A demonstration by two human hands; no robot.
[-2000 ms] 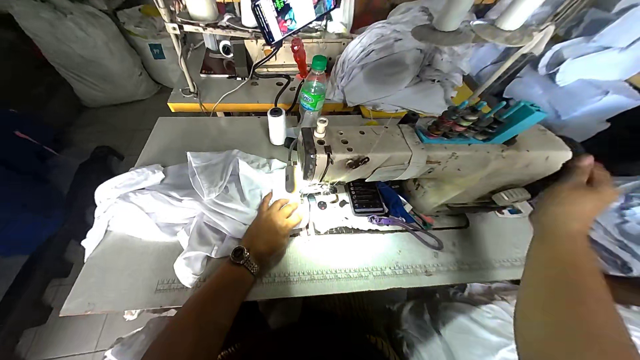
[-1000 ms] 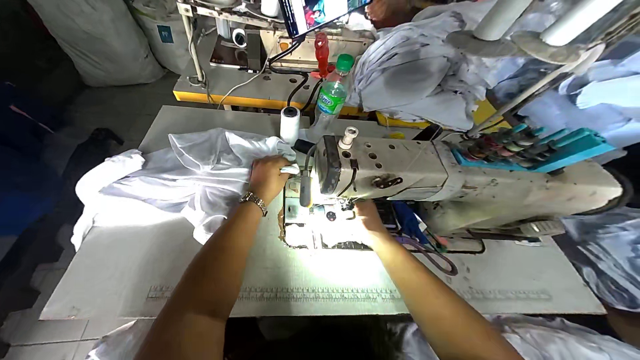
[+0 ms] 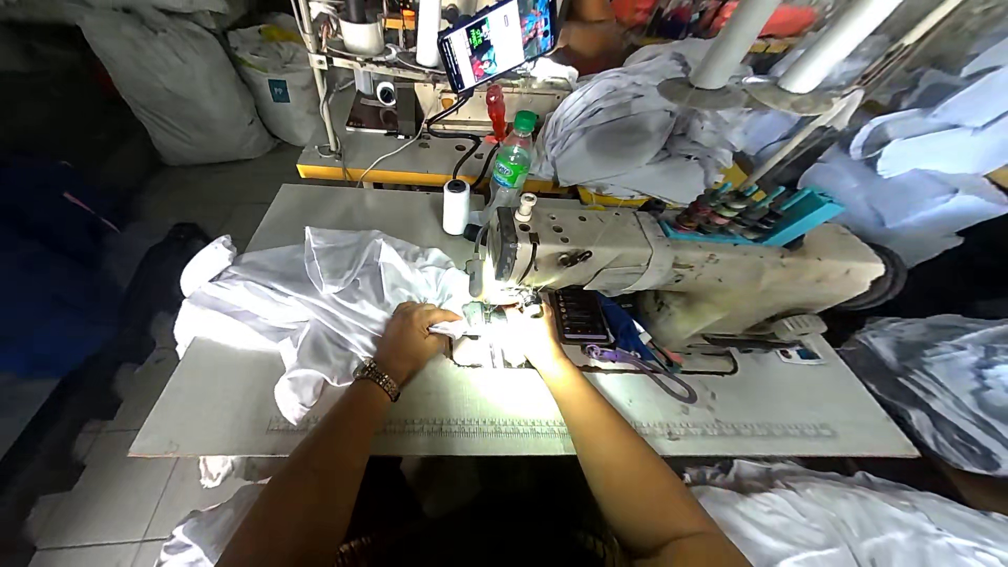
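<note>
A white fabric garment [image 3: 339, 291] lies bunched on the left of the sewing table [image 3: 488, 402], its right end reaching the needle area. My left hand [image 3: 411, 339] pinches an edge of this cloth just left of the needle. Under the head of the industrial sewing machine [image 3: 598, 244], my right hand [image 3: 535, 327] is beside the presser foot; strong lamp glare washes out its fingertips, so whether they grip anything is unclear. A purple-handled tool [image 3: 622, 358] and a dark tray-like object [image 3: 581, 315] are right of my right hand.
A white thread cone [image 3: 456, 208] and a plastic bottle with a green cap [image 3: 512, 161] stand behind the needle end. A teal bobbin rack [image 3: 795, 216] sits on the machine arm. A phone [image 3: 500, 39] is mounted above. White cloth piles [image 3: 638, 118] lie behind, with more at right.
My right hand has come from the handwheel end at the far right to the needle area. My left hand, near the needle two seconds ago, now pinches the cloth slightly left of it.
</note>
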